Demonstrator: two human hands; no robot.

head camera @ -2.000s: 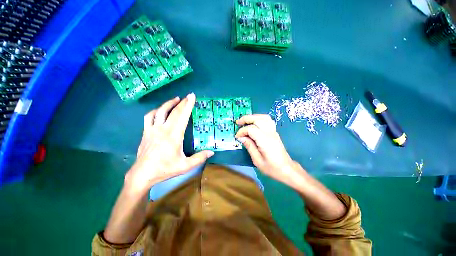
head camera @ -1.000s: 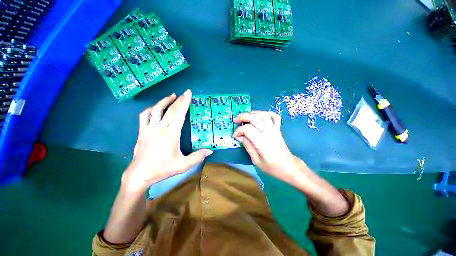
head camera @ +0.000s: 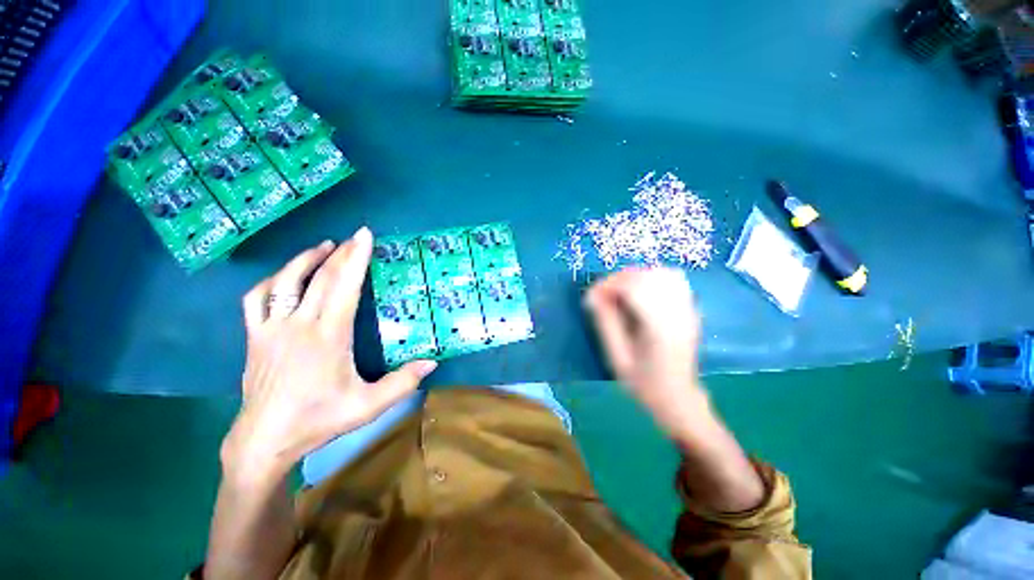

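A green PCB panel [head camera: 454, 289] with two rows of three boards lies flat in front of me, its near edge close to the bench edge. My left hand [head camera: 323, 340] is bare, its fingertips at the panel's upper left corner and its thumb at the near edge, bracing it. My right hand [head camera: 646, 329] is blurred, to the right of the panel and just below the loose component pile [head camera: 663, 221]. Its fingers are bent together; whether it holds a small part cannot be seen.
Stacked green panels lie at the back [head camera: 522, 57] and at left [head camera: 232, 164], near a blue tray [head camera: 85, 147]. Right of the pile are a clear bag [head camera: 773, 261], a black-and-yellow tool [head camera: 822, 240] and thin yellowish bits [head camera: 905, 340]. Dark parts [head camera: 935, 25] sit at the far right.
My right hand has left the panel and moved right toward the pile. My left hand remains at the panel's left side. The camera view has shifted, moving the bench items leftward in the picture.
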